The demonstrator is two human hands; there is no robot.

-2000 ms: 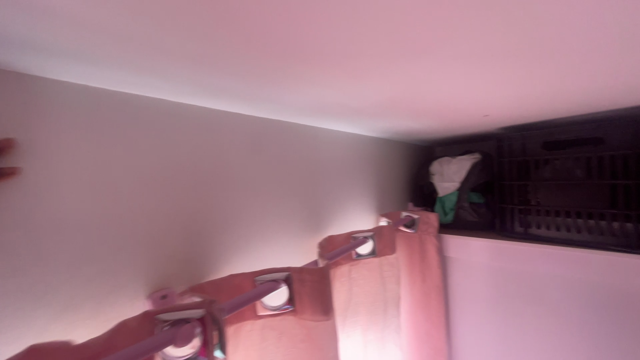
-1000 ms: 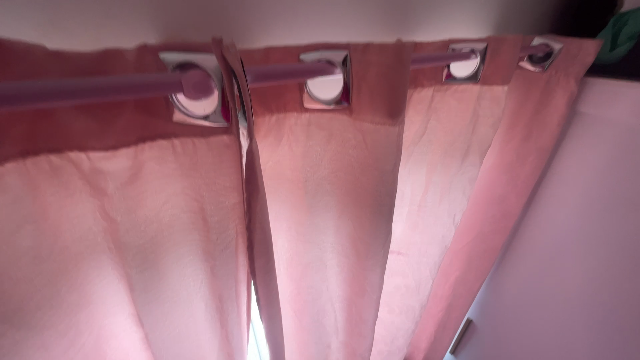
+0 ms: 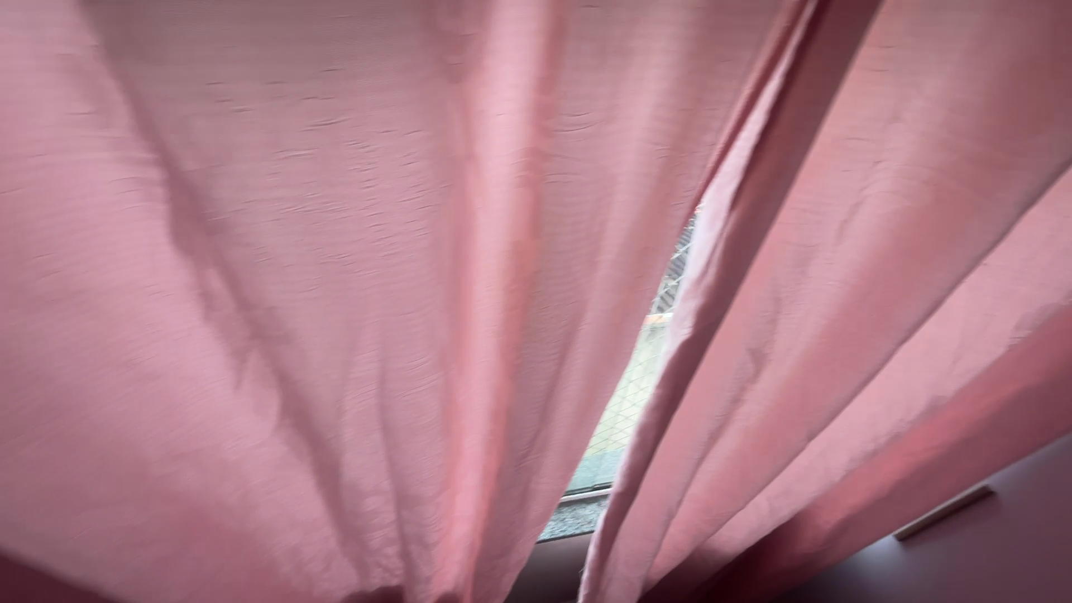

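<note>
Two pink fabric curtain panels fill most of the head view, the left panel (image 3: 335, 251) broad and softly folded, the right panel (image 3: 804, 335) in slanting folds. Between their edges a narrow gap shows window glass (image 3: 624, 410) with a mesh pattern. Neither my left hand nor my right hand can be made out. Whether either one touches the cloth is hidden.
Below the window glass lies a speckled sill (image 3: 574, 517). At the lower right, beside the curtain, a pale surface (image 3: 1005, 536) carries a slim bar-like handle (image 3: 944, 512).
The view has swung down from the ceiling and the curtain rod to the hanging cloth. The fingers at the left edge two seconds ago are out of sight.
</note>
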